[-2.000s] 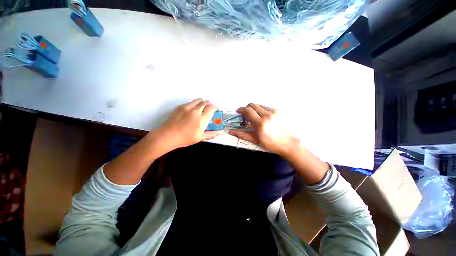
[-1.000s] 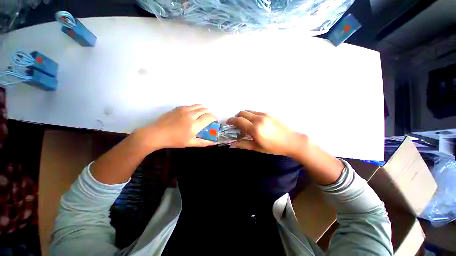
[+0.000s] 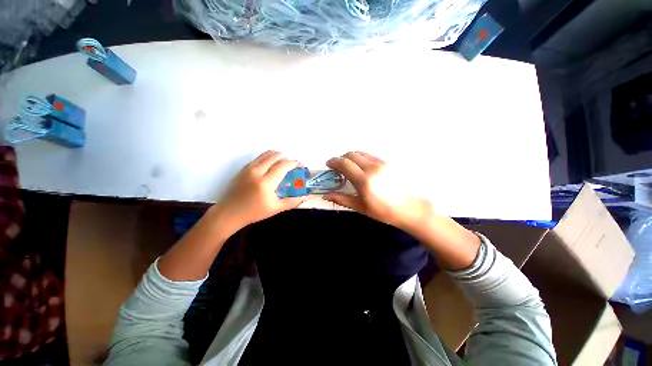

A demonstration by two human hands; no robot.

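My left hand (image 3: 259, 189) holds a small blue-grey retail box (image 3: 292, 184) with an orange-red mark, at the table's front edge. My right hand (image 3: 368, 187) holds a pale coiled cable (image 3: 325, 181) at the box's right end. The coil lies between my two hands, and a clear shiny piece seems to be around it. The fingers hide part of the box and part of the coil. Whether the cable's end is inside the box cannot be told.
Blue boxes with white cable loops stand at the left of the white table (image 3: 164, 146). Another blue box (image 3: 480, 36) is at the far right edge. A large bag of cables (image 3: 322, 23) lies beyond the far edge. An open carton (image 3: 583, 243) is at lower right. Red plaid cloth shows at left.
The view has shifted, so the far boxes sit lower in the picture. The cable coil now shows more clearly between my hands. Both hands keep their hold.
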